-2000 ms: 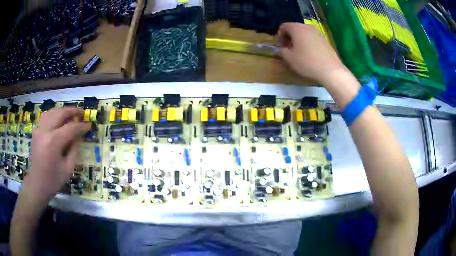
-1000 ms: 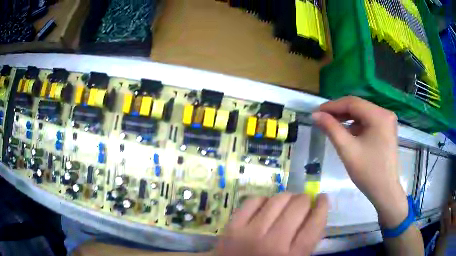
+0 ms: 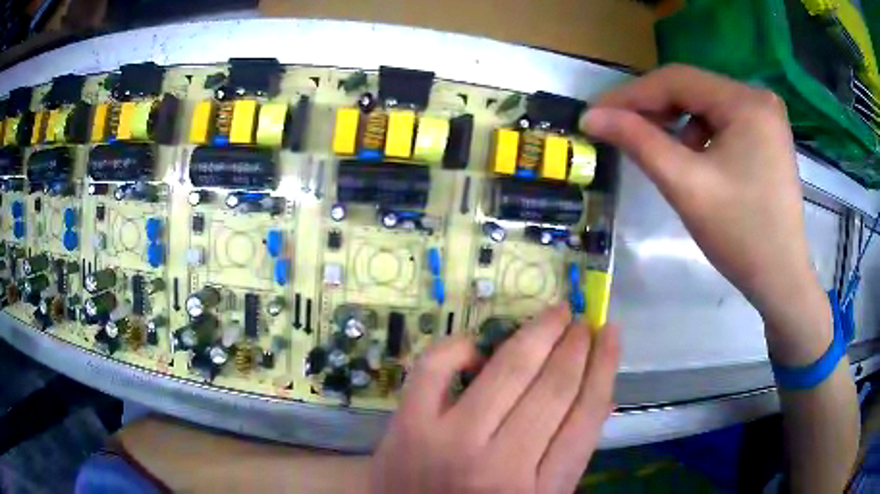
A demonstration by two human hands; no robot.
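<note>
A row of joined pale cream circuit boards lies crowded with parts. A long flat heat sink plate, silver with a yellow covering, stands along the right edge of the rightmost board. My right hand pinches its far end beside the yellow parts; the fingertips hide that end. My left hand holds its near, yellow end, and the fingers cover the lower part of the rightmost board. I cannot tell whether the plate is seated. Black capacitors lie flat below yellow box parts.
The boards lie on a silver metal track. A green crate with yellow-covered plates stands beyond the track at the far right. Brown cardboard lies along the far side. A blue wrist strap circles my right wrist.
The view has moved closer to the boards. My hands have brought the plate from right of the boards to the rightmost board's edge. Earlier my right hand held it over the cardboard.
</note>
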